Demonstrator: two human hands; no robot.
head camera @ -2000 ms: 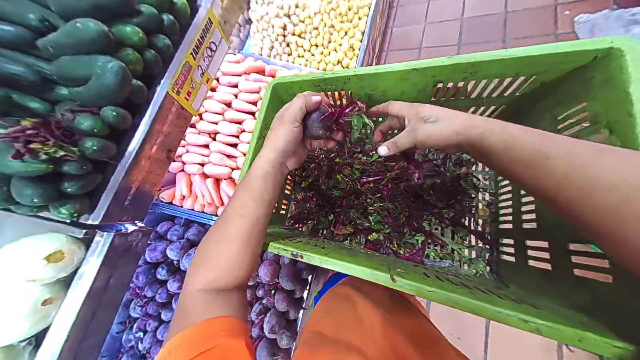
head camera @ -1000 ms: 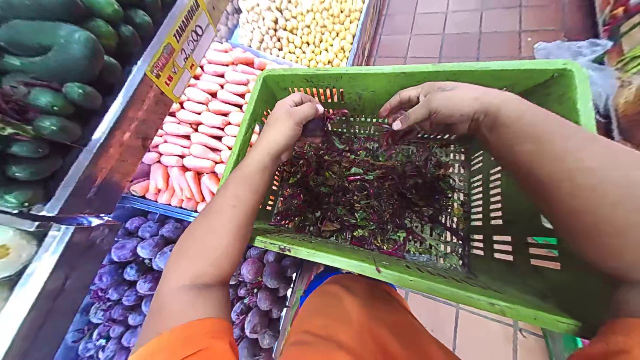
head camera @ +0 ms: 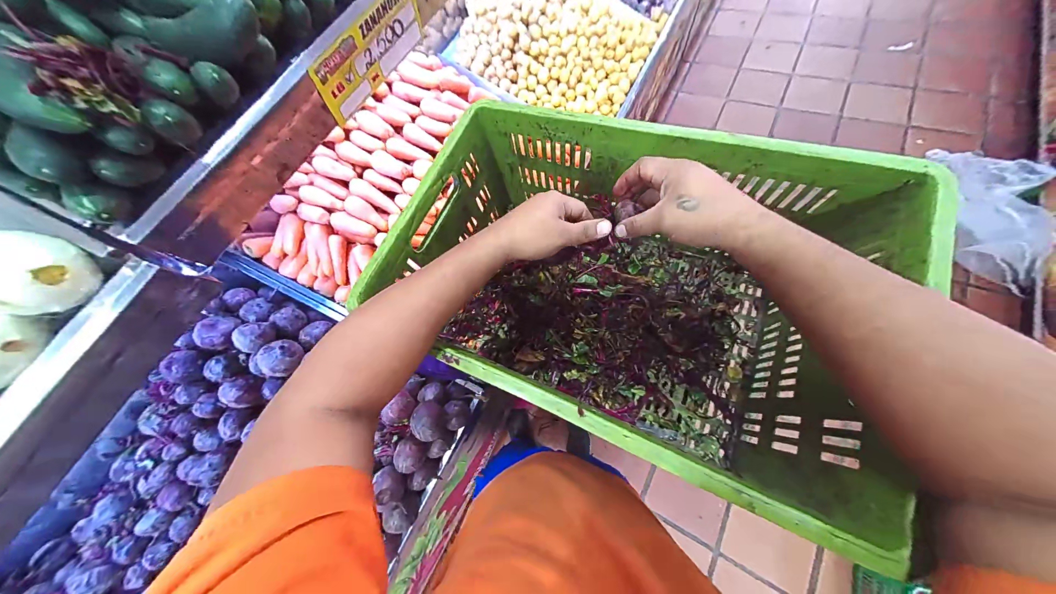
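Observation:
Both hands meet over a green plastic crate [head camera: 701, 140]. My right hand [head camera: 672, 202] has its fingers closed around a small dark beet [head camera: 629, 210]. Beside it, my left hand [head camera: 554, 227] has thumb and forefinger pinched together, the thumb tip touching or nearly touching the right thumb; whether it grips a stem there cannot be told. Beneath them a heap of dark red and green beet stems and leaves [head camera: 610, 322] covers the left part of the crate's slotted floor.
Left of the crate are carrots [head camera: 363, 181] under a yellow price sign [head camera: 367, 58], and beets [head camera: 219, 371] in a bin. More beets [head camera: 425, 429] lie below the crate. Potatoes [head camera: 569, 49] stand behind, cucumbers [head camera: 169, 124] at upper left, a clear plastic bag [head camera: 1002, 210] at right.
My hands have come together. The beet was in my left hand two seconds ago and is now at my right fingers. The view has shifted somewhat.

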